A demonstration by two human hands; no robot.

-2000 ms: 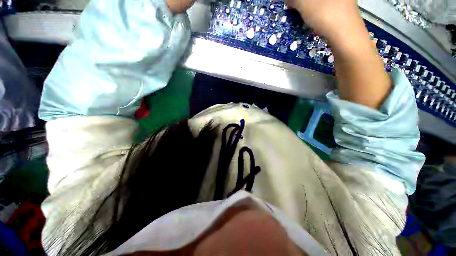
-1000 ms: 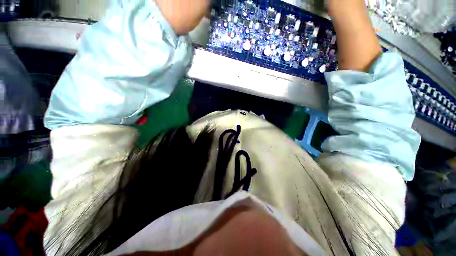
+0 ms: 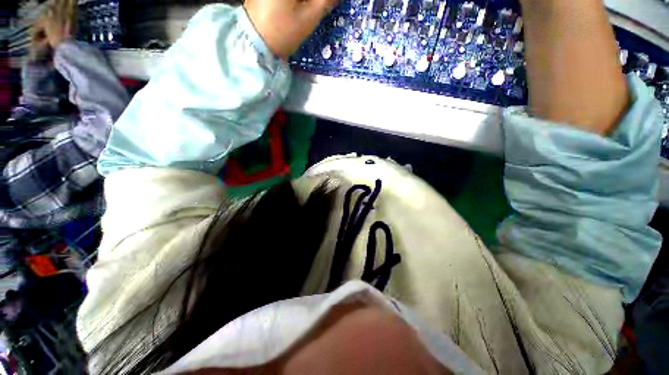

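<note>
A long blue circuit board panel [image 3: 411,44] lies behind the white metal rail, crowded with shiny parts and a row of small round pale dots near its near edge. My left hand [image 3: 293,22] is at the top edge, over the panel's left end; its fingertips are cut off, so what it holds cannot be told. My right forearm [image 3: 576,66] crosses the rail and panel at the upper right; the right hand itself is out of the picture above. Both arms wear pale blue oversleeves.
The white rail [image 3: 396,110] runs across in front of my body. A co-worker's hand [image 3: 55,26] and grey sleeve show at upper left. A red stool frame [image 3: 268,157] stands on the green floor [image 3: 299,139]. More board parts show at the right edge.
The view has shifted left: the co-worker and red frame have come into view, and the blue stool and loose stock have left it. My left hand shows more; my right hand has left the top edge.
</note>
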